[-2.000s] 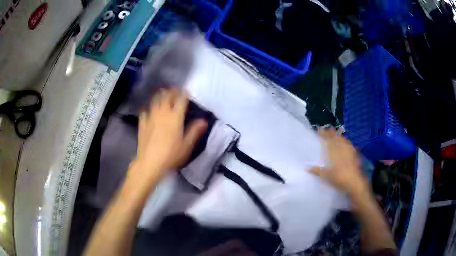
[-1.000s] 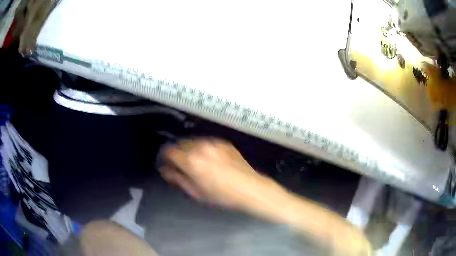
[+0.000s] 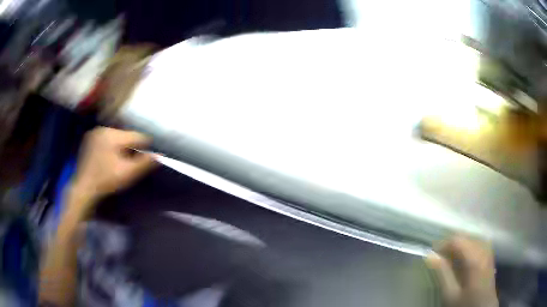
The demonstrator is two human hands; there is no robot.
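A long narrow white strip (image 3: 270,204) runs taut, in a slight sag, below the front edge of the white table (image 3: 282,102). My left hand (image 3: 114,159) pinches its far left end near the table's left corner. My right hand (image 3: 465,264) holds its right end by the table's front edge, low at the right; the fingers are blurred. Dark cloth (image 3: 198,198) lies below the strip; whether the two are joined cannot be told. A short pale curved piece (image 3: 216,228) shows on the dark cloth.
The sewing machine's bright yellowish bed area (image 3: 468,135) is at the right, with an orange-yellow tuft (image 3: 525,129) beside it. Blurred pale cloths (image 3: 78,66) and a brown thing (image 3: 123,75) are beyond the table's left end. Patterned cloth (image 3: 108,258) is at the lower left.
The view has swung from my lap and blue baskets to the table. My left hand has come up to the strip's left end; my right hand has moved to the right. The strip is now stretched between them.
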